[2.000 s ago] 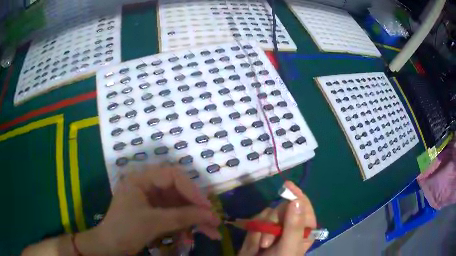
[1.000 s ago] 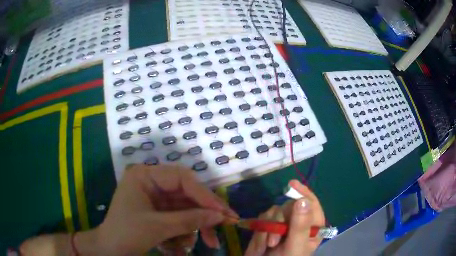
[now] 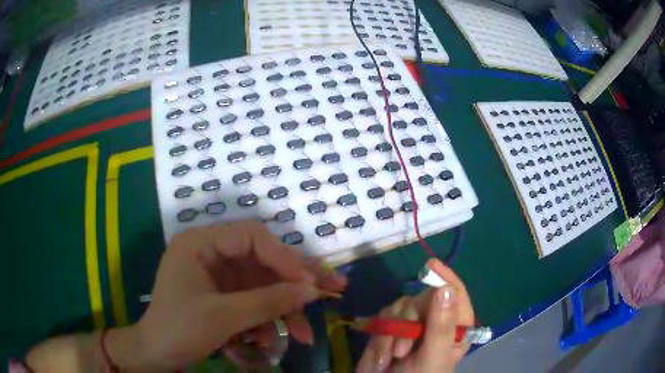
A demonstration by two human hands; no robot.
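My left hand [image 3: 219,295] is at the lower centre-left, thumb and fingertips pinched on a small part with a thin tan strip [image 3: 328,293]; the rest of the part is hidden by the fingers. My right hand [image 3: 426,328] holds a red test probe [image 3: 397,328], its tip pointing left, a little below and apart from the strip. A short white piece [image 3: 432,277] sits between its fingers. The central parts tray [image 3: 162,156] lies just beyond my hands, with rows of dark oval parts [image 3: 333,158]. Its near left corner is hidden by my left hand.
Other trays lie at the far left [image 3: 36,102], far centre [image 3: 292,40], far right [image 3: 503,51] and right [image 3: 521,211]. A red probe lead [image 3: 394,138] crosses the central tray. A blue stool [image 3: 598,320] and pink cloth [image 3: 645,266] are at the right, beyond the bench edge.
My left fingertips and the strip have moved up and away from the probe tip, which was at the strip a second ago. My right hand has barely moved.
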